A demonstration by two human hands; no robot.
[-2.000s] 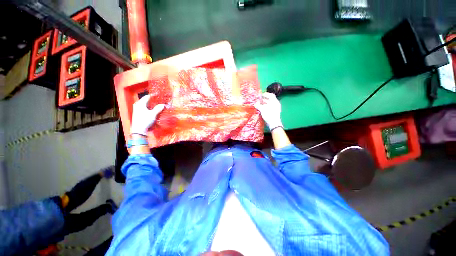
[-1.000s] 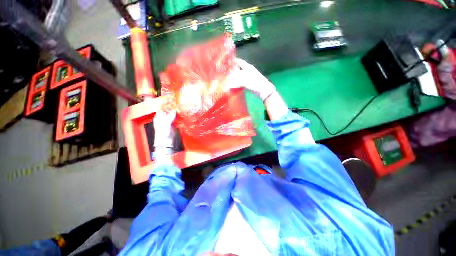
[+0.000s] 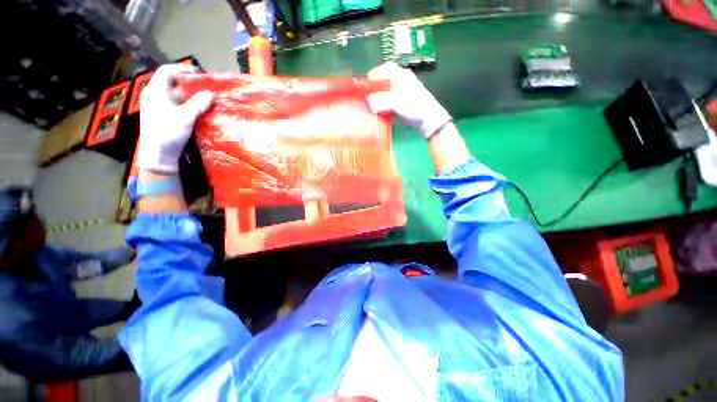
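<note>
A translucent red bubble bag (image 3: 291,133) is spread between my two white-gloved hands, above the red-orange foam tray (image 3: 314,233). The tray lies at the bench's front left edge, and dark pockets show below the bag's lower edge. My left hand (image 3: 169,118) grips the bag's upper left corner, with a blue band at the wrist. My right hand (image 3: 409,100) grips its upper right corner. The bag hides the back of the tray.
Two green circuit boards (image 3: 549,67) lie on the dark green conveyor (image 3: 479,47). A black box (image 3: 648,126) and cable are on the bright green mat (image 3: 542,153) at right. Another foam tray (image 3: 638,272) holds a board below the bench. A person (image 3: 59,302) is at lower left.
The bag went from flat over the tray, to bunched and lifted, to stretched out between my hands. My left hand moved left and up. The view has shifted.
</note>
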